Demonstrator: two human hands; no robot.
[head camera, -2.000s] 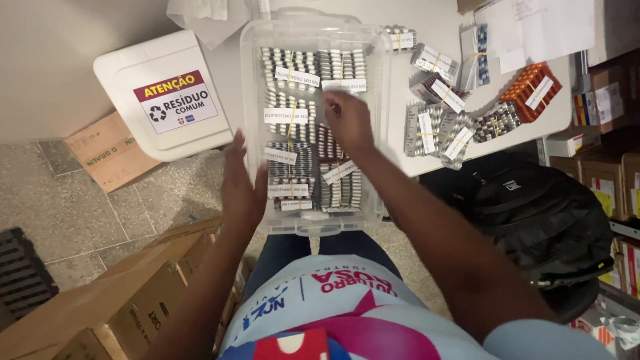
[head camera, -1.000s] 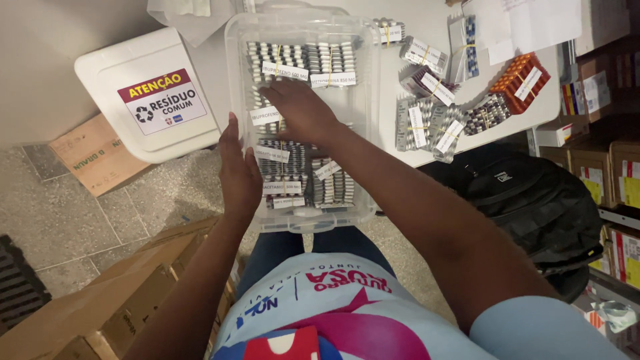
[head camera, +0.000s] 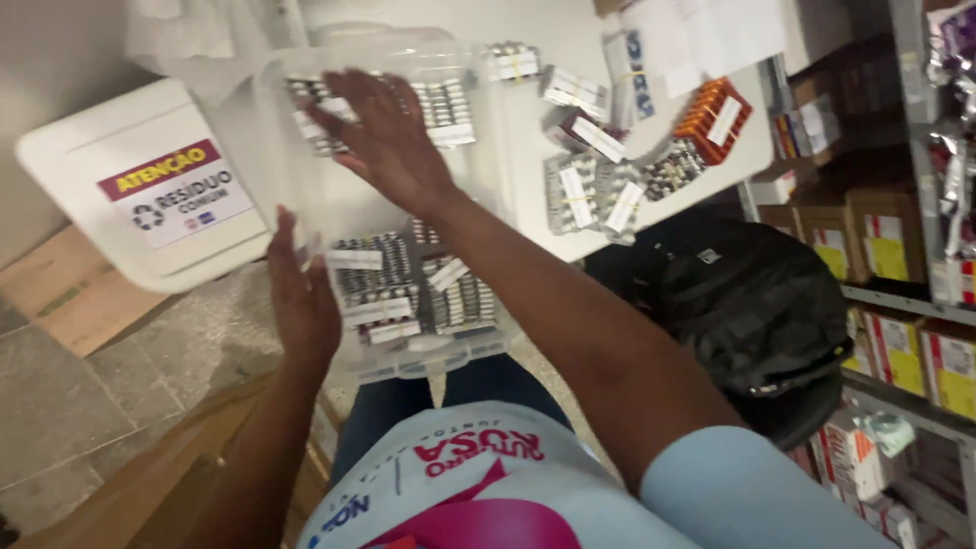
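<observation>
A clear plastic bin (head camera: 415, 367) lies in front of me, with bundled blister packs of pills inside. My right hand (head camera: 381, 130) reaches over its far left part, fingers spread on a blister pack bundle (head camera: 324, 114); whether it grips the bundle is unclear. Beside it is another labelled bundle (head camera: 450, 114). Between the far bundles and the near ones the bin's pale floor shows. Near me lie more banded bundles, on the left (head camera: 374, 259) and on the right (head camera: 461, 293). My left hand (head camera: 305, 297) rests at the bin's left wall, fingers upright, apparently holding nothing.
On the white table (head camera: 534, 221) right of the bin lie several blister bundles (head camera: 572, 191) and an orange pack (head camera: 709, 122). A white bin lid (head camera: 145, 175) bearing a sign is at the left. A black backpack (head camera: 732, 320), cardboard boxes (head camera: 884, 229) and metal shelving (head camera: 915, 305) stand right.
My right hand has moved away from me, toward the bin's far left. The bundles seen mid-bin earlier are gone from there, and bare floor shows. My left hand stays by the left wall.
</observation>
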